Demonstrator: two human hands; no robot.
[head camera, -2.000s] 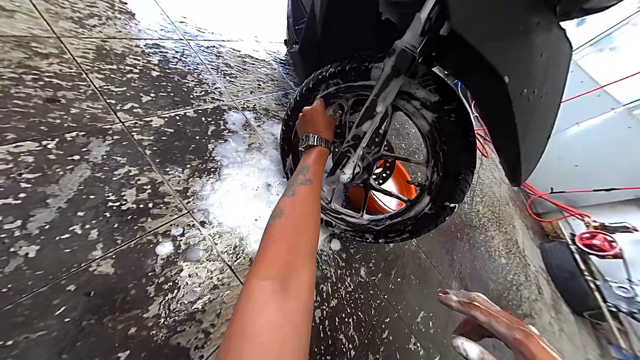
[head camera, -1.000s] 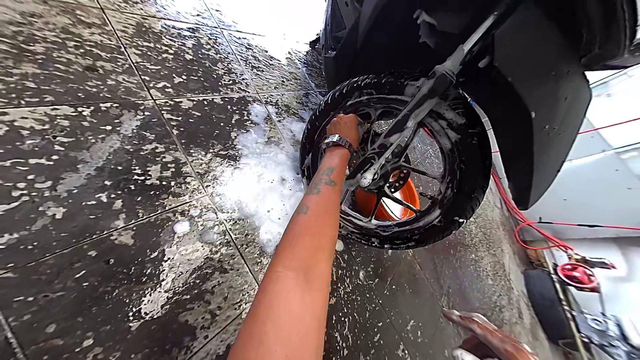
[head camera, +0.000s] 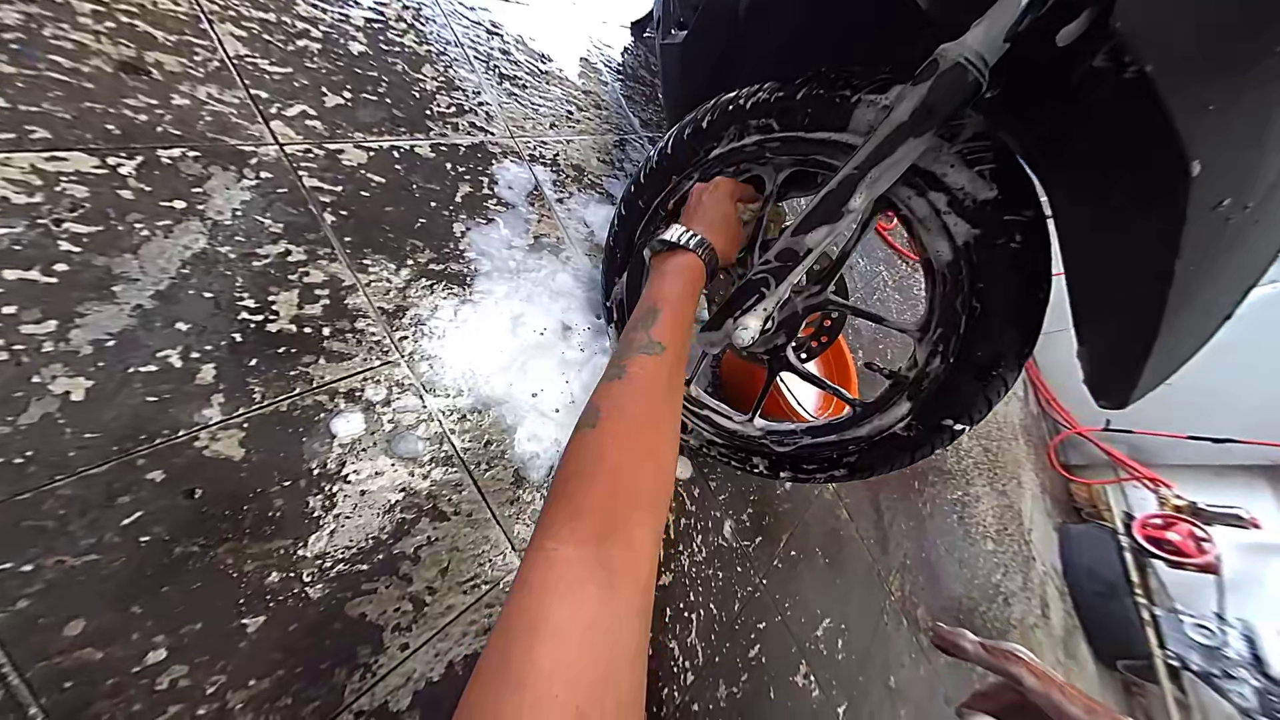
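Observation:
A foamy black motorcycle front wheel (head camera: 985, 330) with a spoked rim stands right of centre. My left hand (head camera: 718, 215), with a metal watch at the wrist, reaches into the rim's upper left among the spokes. Its fingers close on a small yellowish sponge or pad (head camera: 748, 212), mostly hidden. The soapy fork leg (head camera: 870, 180) runs down to the hub, beside a drilled brake disc (head camera: 822, 335). Low at the right, my right hand (head camera: 1000, 670) is apart from the wheel, its fingers spread, with nothing visible in them; the frame's edge cuts it off.
White foam (head camera: 520, 340) lies on the wet, worn tile floor (head camera: 200, 400) left of the wheel. An orange bucket (head camera: 838, 375) shows through the spokes. Red hoses (head camera: 1050, 400), a red pulley wheel (head camera: 1175, 540) on a machine and a dark tyre (head camera: 1100, 590) are at the right. Dark bodywork (head camera: 1150, 200) overhangs the wheel.
My left hand stays inside the rim and has shifted slightly toward the spokes near the fork. My right hand sits a little lower in view. The wheel appears farther right as the view shifts.

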